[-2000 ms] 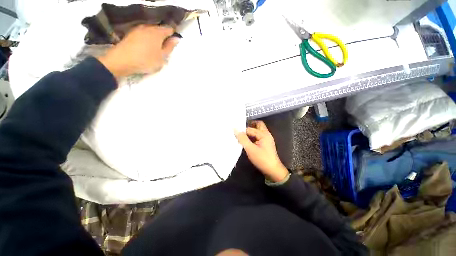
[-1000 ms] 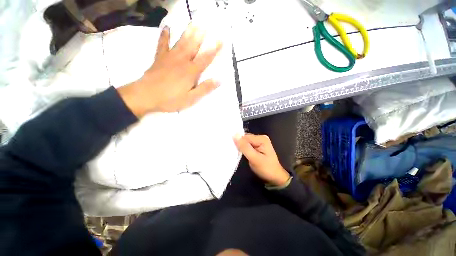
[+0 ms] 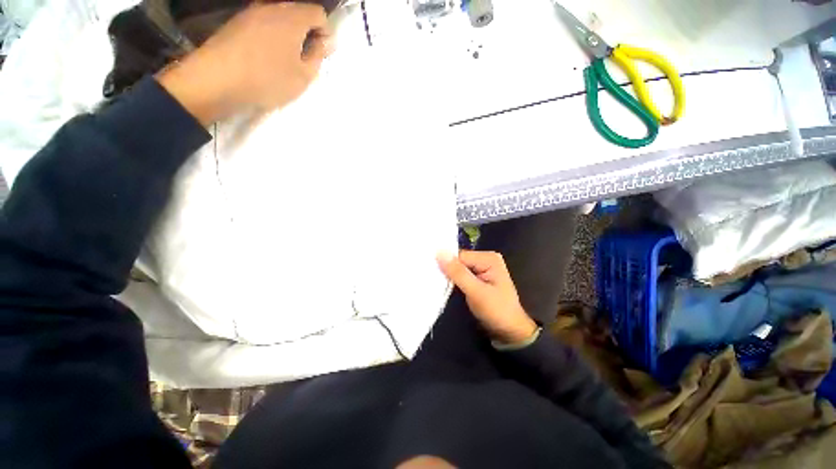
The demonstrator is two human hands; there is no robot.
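Note:
The white padded lining [image 3: 321,211] covers the table's left part and hangs over my lap, with dark seam lines on it. My left hand [image 3: 261,59] is at its far side, fingers bent, by the dark brown shell fabric [image 3: 137,50]; its fingertips are hidden, so I cannot tell if it grips. My right hand [image 3: 490,291] pinches the lining's right edge just below the table's front edge. Brown plaid fabric [image 3: 213,417] shows under the lining at lower left.
Scissors [image 3: 598,48] with one green and one yellow handle lie on the white table [image 3: 522,151], right of the machine's metal parts [image 3: 435,9]. A ruler strip [image 3: 632,183] runs along the front edge. Below right are a blue basket [image 3: 626,298], a silvery-white padded piece [image 3: 752,215] and khaki cloth [image 3: 724,403].
My left hand lay flat with spread fingers on the lining; it has moved up and left to the dark fabric and its fingers have bent. My right hand still pinches the edge.

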